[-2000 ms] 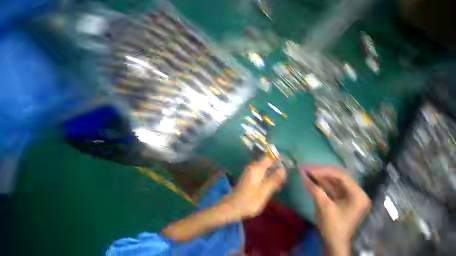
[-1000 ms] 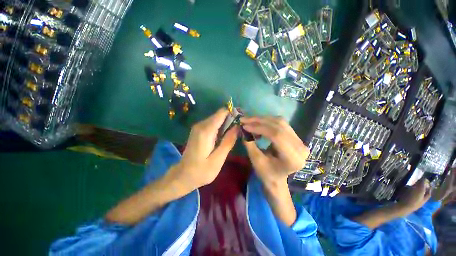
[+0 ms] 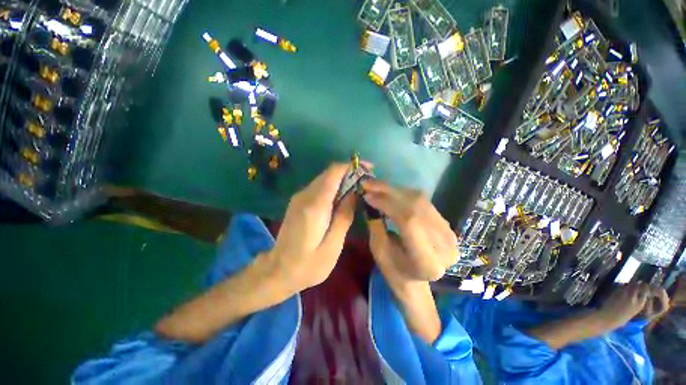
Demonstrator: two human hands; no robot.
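My left hand (image 3: 312,225) holds a small grey frame assembly (image 3: 352,180) upright between thumb and fingers, with a gold-orange tail sticking up from its top. My right hand (image 3: 410,229) is against the frame's right side, fingers curled around a thin dark object (image 3: 371,209), possibly a tool, mostly hidden. Beyond my left hand, small black modules with gold-orange tails and white strips (image 3: 256,98) lie loose on the green mat (image 3: 316,90). A pile of silvery frames (image 3: 432,71) with white tabs lies beyond my right hand.
A clear blister tray (image 3: 98,113) with modules in pockets stands at the left. A black compartment tray (image 3: 519,150) full of frames, some in rows, some heaped, stands at the right. Another person's hands (image 3: 632,301) and blue sleeves show at the lower right.
Since the blurred earliest view, both hands have come together at the frame. In the last second, my right fingers have shifted slightly and the held frame has turned a little.
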